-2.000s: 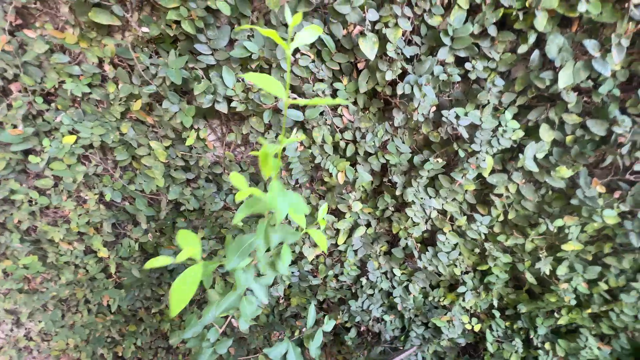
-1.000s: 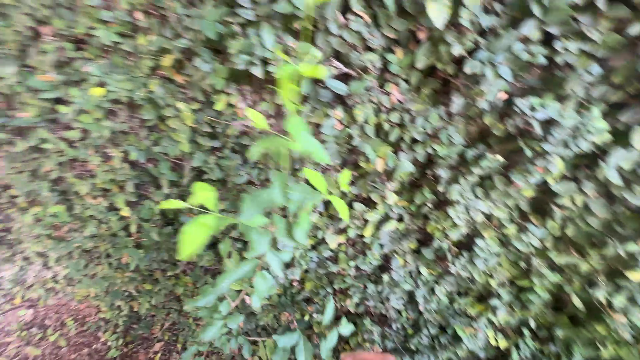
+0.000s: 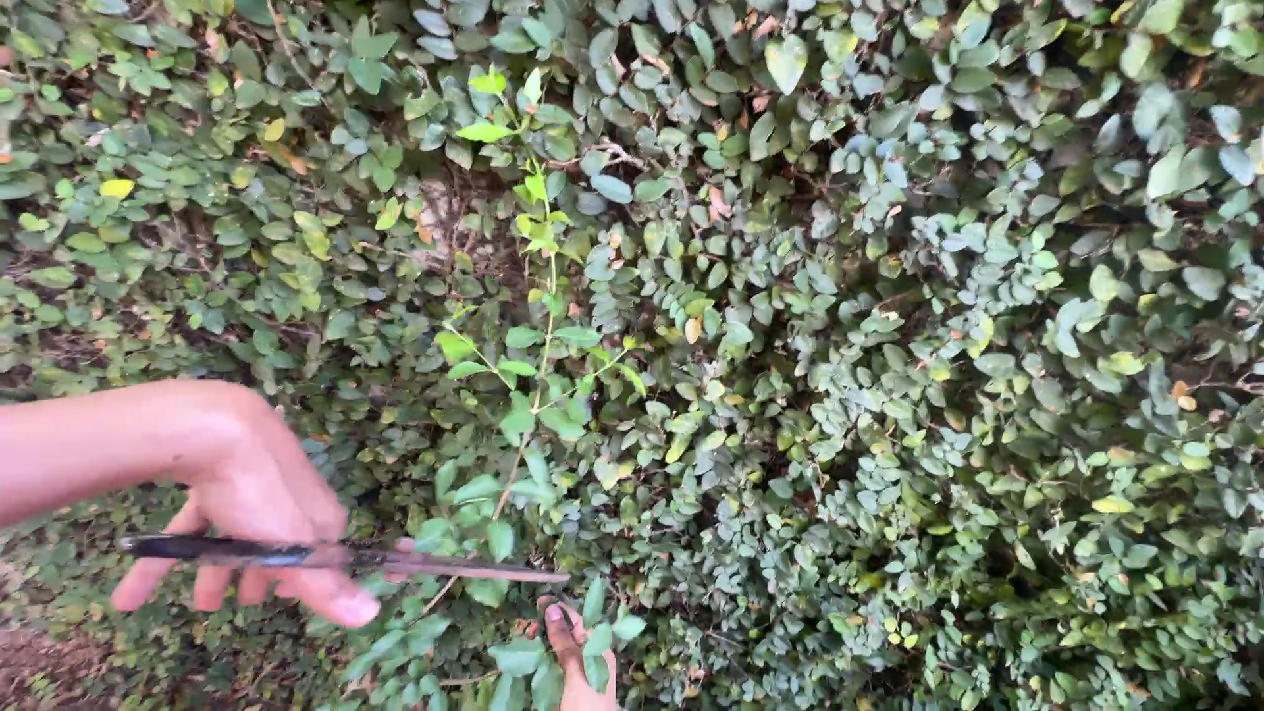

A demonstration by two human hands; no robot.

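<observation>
My left hand (image 3: 262, 494) reaches in from the left edge, closed around the black handle of a long, narrow-bladed cutting tool (image 3: 474, 570). The blade lies nearly level and points right, across the lower part of a leafy shoot (image 3: 543, 365). That shoot has a thin upright stem with bright green leaves near its top. At the bottom edge, just below the blade tip, part of my right hand (image 3: 578, 647) shows among the shoot's lower leaves. Leaves and the frame edge hide much of it, and its grip is unclear.
A dense wall of small-leaved climbing plant (image 3: 889, 395) fills the view behind the shoot. Brown ground (image 3: 35, 662) shows at the lower left corner. A few bare twigs (image 3: 612, 153) stick out near the top of the shoot.
Both hands and the cutting tool have come into view; neither earlier frame plainly shows a hand. The shoot now has the blade across its lower part.
</observation>
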